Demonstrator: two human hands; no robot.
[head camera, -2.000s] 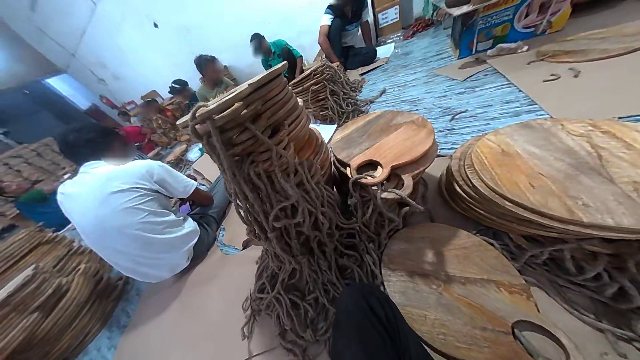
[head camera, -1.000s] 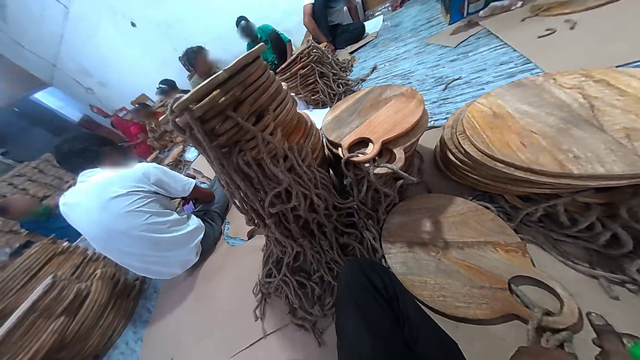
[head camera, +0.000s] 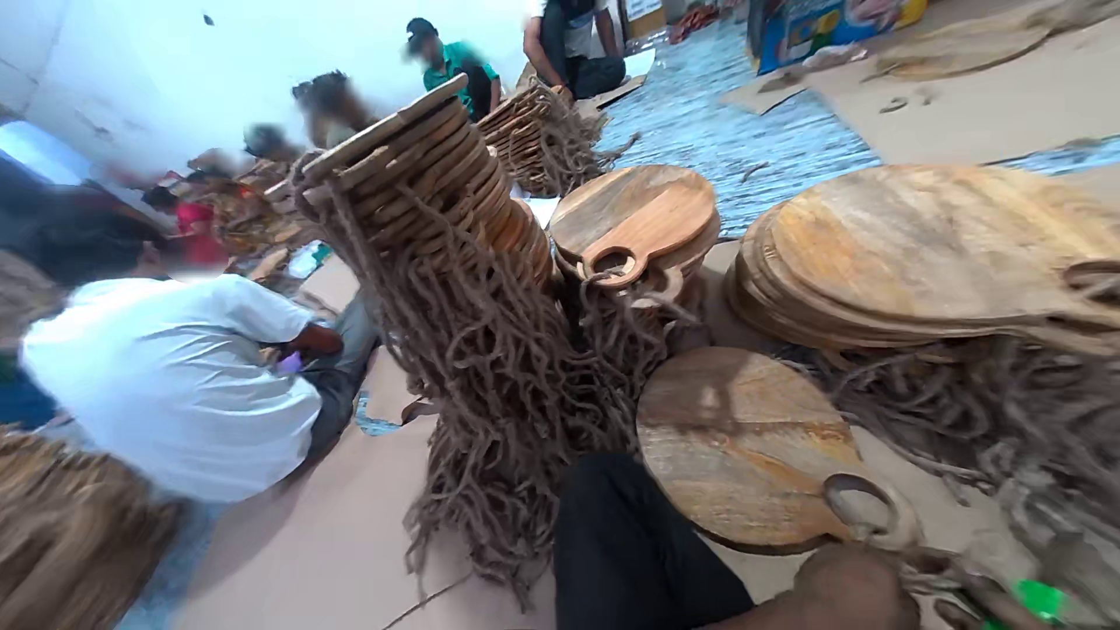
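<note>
A round wooden board (head camera: 744, 446) with a ring handle lies flat beside my dark-trousered knee. Just below its ring, my left hand (head camera: 853, 582) is curled and blurred, with brown cord (head camera: 932, 569) at its fingers. My right hand (head camera: 976, 604) is at the bottom edge, close to the cord and a bright green patch (head camera: 1041, 599); blur hides whether its fingers grip anything. A tall leaning stack of boards (head camera: 437, 184) stands further left, with many brown cords (head camera: 516, 376) hanging from it.
Round boards with ring handles (head camera: 647, 210) are piled behind; a larger pile (head camera: 927, 254) stands at right above loose cords (head camera: 1032, 394). A person in a white shirt (head camera: 175, 376) sits at left, others further back. Cardboard (head camera: 324, 534) covers the near floor.
Two seconds ago neither hand showed; one second ago both were at the lower right, by the board's ring and cord. My left hand now reaches further into view.
</note>
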